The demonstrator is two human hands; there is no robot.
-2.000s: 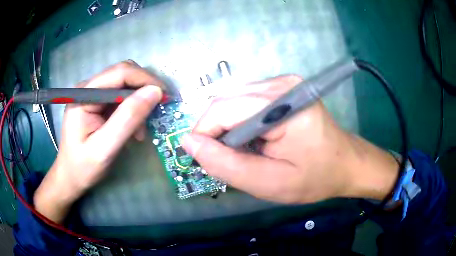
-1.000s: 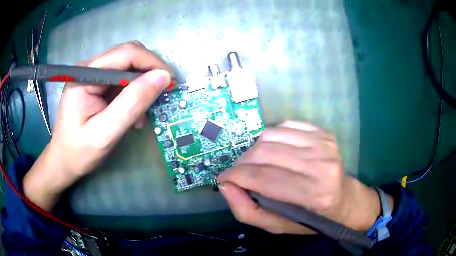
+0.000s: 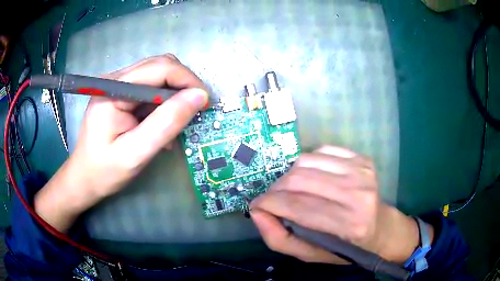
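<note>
The green circuit board lies component side up on the pale pad, with a silver metal can at its far right corner and a dark main chip in its middle. My left hand grips the red test probe at the board's far left corner; its tip is hidden by my fingers. My right hand grips the black test probe low at the board's near right edge; its tip is hidden under my fingers.
The pale pad lies on a green mat. Thin silver tweezers lie at the left near dark cables. A black cable curves at the right. Another populated board is at the lower left edge.
My right hand with the black probe has moved from over the board's right part to its near right edge, uncovering the main chip and metal can. Lately, board and hands appear shifted slightly right.
</note>
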